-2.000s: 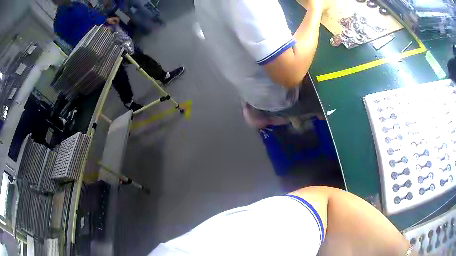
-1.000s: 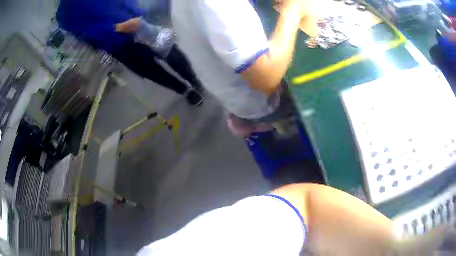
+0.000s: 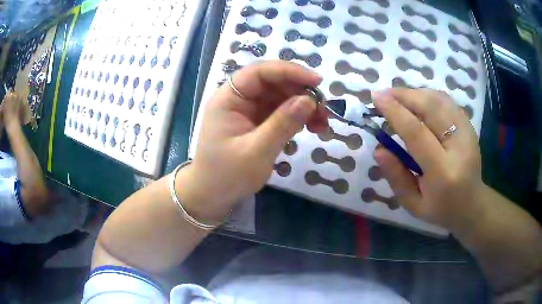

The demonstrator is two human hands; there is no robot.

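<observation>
My left hand [image 3: 249,130] pinches a small dark round metal part [image 3: 314,94] between thumb and index finger. My right hand [image 3: 434,148] holds small pliers [image 3: 397,149] with dark blue handles, their jaws reaching to the metal part. Both hands are above a white foam tray [image 3: 295,182] with rows of dumbbell-shaped cut-outs. Metal pieces fill cut-outs in its left columns; many others show grey-brown and empty. The hands hide part of the tray's middle.
A second white foam tray [image 3: 156,159] filled with metal pieces lies at the left. Beyond it are yellow tape [image 3: 56,113], a coworker's arm [image 3: 30,160] and loose parts on a brown board [image 3: 38,80]. A black object [image 3: 514,98] is right of the main tray.
The view has swung from the aisle and coworker onto the main tray. Both my hands now show, with the metal part and pliers; earlier only my left arm was visible, its hand out of view or blurred.
</observation>
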